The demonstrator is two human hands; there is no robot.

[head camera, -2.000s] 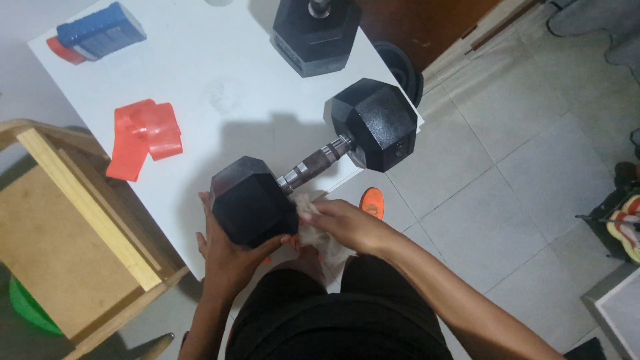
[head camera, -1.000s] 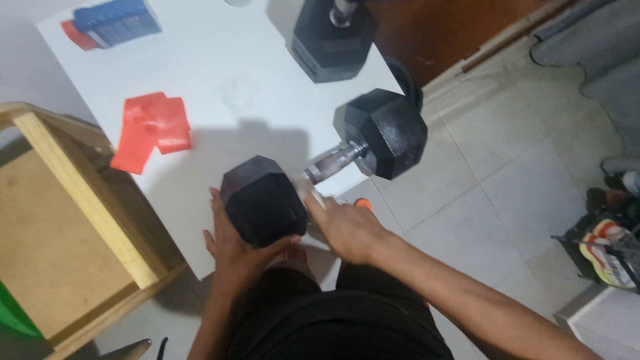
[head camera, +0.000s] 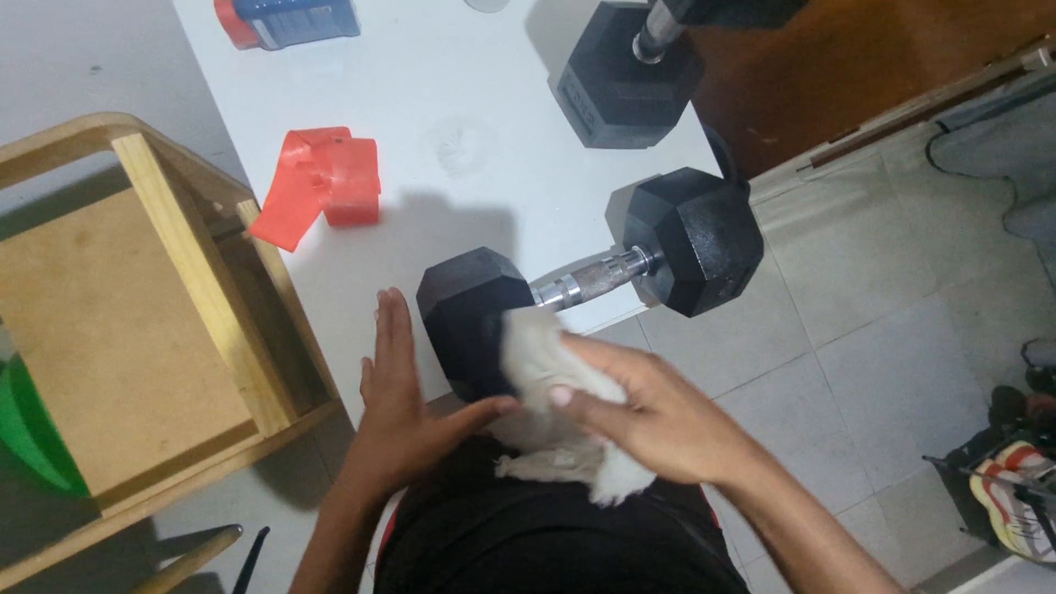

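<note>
A black hex dumbbell (head camera: 697, 239) with a knurled chrome handle (head camera: 598, 279) lies across the near edge of a white table (head camera: 396, 91). My right hand (head camera: 652, 404) grips a crumpled off-white cloth (head camera: 549, 371) at the side of the nearer hex head (head camera: 474, 322); the cloth is partly blurred and its lower end hangs over my lap. My left hand (head camera: 412, 396) is spread beside that same head, thumb near its lower edge, and holds nothing. Whether the left thumb touches the rubber cannot be told.
A second hex dumbbell (head camera: 623, 82) is at the table's far right. A coiled red band (head camera: 330, 177) and a blue bottle with a red cap (head camera: 297, 21) lie on the left side. A wooden chair (head camera: 198, 272) stands left of the table; shoes (head camera: 1015, 495) sit on a rack at right.
The cloth, mostly hidden under my right hand a second ago, now shows bunched beside the nearer head. My left hand's fingers have straightened and come away from the head's left side.
</note>
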